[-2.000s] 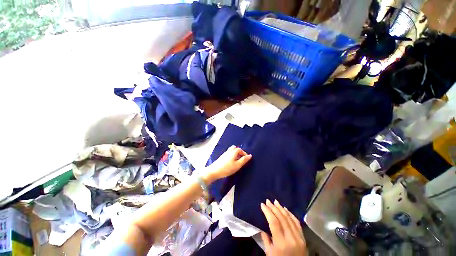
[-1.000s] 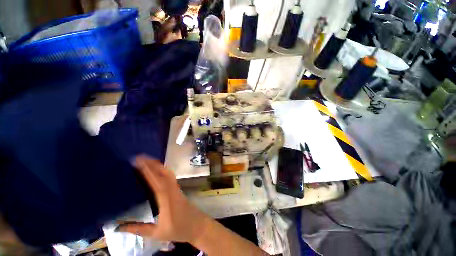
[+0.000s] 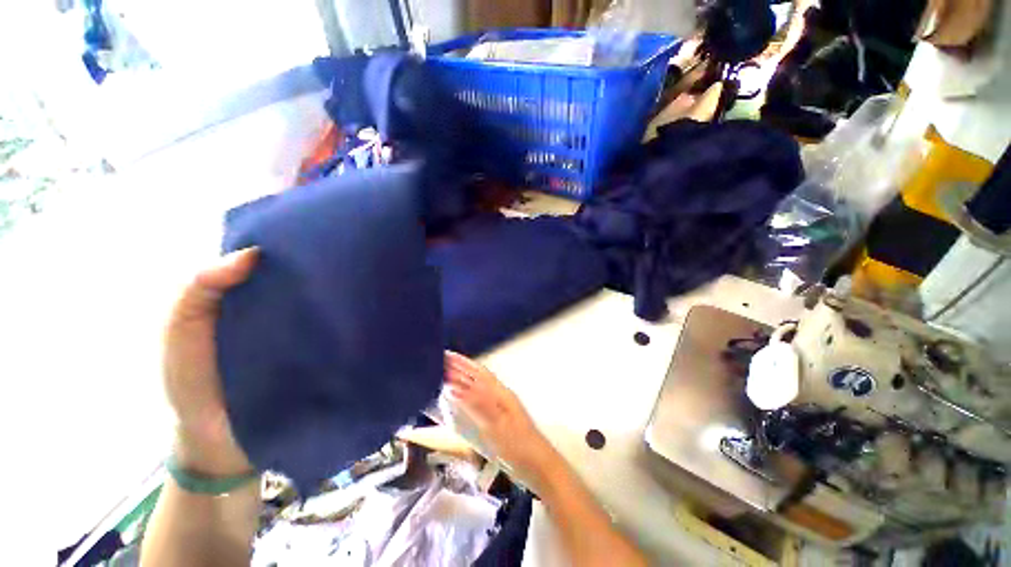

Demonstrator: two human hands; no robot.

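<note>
A navy cut panel (image 3: 333,321), seemingly folded or stacked, is held up in front of me at left of centre. My left hand (image 3: 205,354) grips its left edge, with the fingers partly hidden by the cloth. My right hand (image 3: 482,404) is at the panel's lower right edge, slightly blurred; its fingertips are partly hidden, and I cannot tell whether they grip the cloth. More navy panels (image 3: 521,271) lie flat on the white table (image 3: 565,382) behind. The cream overlock machine (image 3: 887,366) stands at the right, with its metal cloth plate (image 3: 710,388).
A blue plastic crate (image 3: 543,111) stands at the back. A dark navy heap (image 3: 710,188) lies right of it, and navy bundles (image 3: 388,111) lie left of it. Crumpled pale scraps (image 3: 421,509) fill the lower middle. Clear plastic (image 3: 826,188) is behind the machine.
The view has swung back left from the machine. The navy panel is now raised in my left hand, and my right hand is at its lower right side. The table beside the machine is uncovered.
</note>
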